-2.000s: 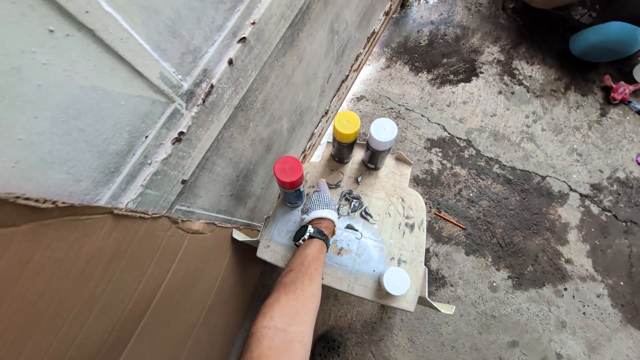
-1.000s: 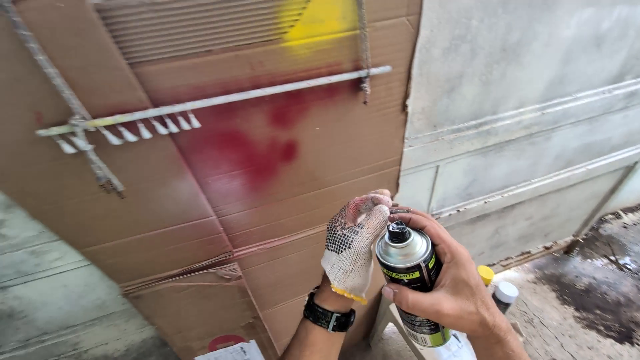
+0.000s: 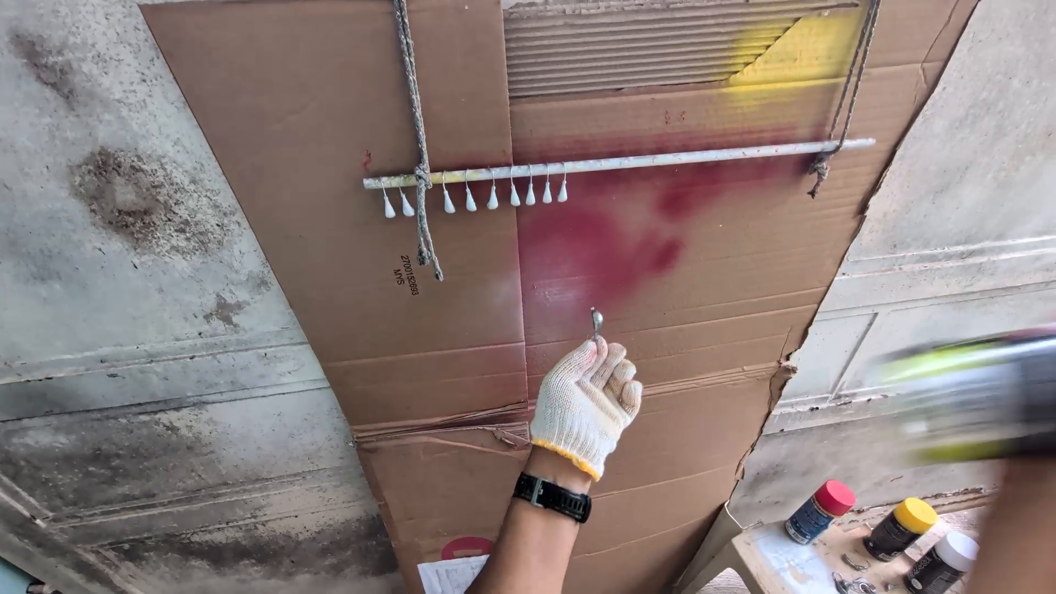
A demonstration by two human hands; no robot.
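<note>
My left hand (image 3: 587,404), in a white knit glove with a yellow cuff, pinches a small metal teardrop-shaped piece (image 3: 597,320) upright between thumb and forefinger, in front of the red-stained cardboard sheet (image 3: 660,346). At the right edge, my right hand is mostly out of frame and hidden behind a blurred spray paint can (image 3: 973,396); only the forearm shows plainly. Above my left hand hangs a white rod (image 3: 693,157) on ropes, with several white-coated teardrop pieces (image 3: 492,196) hooked along its left part.
Spray cans with red (image 3: 835,498), yellow (image 3: 916,516) and white (image 3: 957,550) caps stand on a stool (image 3: 763,553) at the lower right, beside small metal pieces (image 3: 854,584). A knotted rope (image 3: 417,124) hangs left of centre. Stained panels flank the cardboard.
My hands were close together around the spray can; now they are apart, with the can blurred at the far right. Two seconds ago my left hand was down at the stool.
</note>
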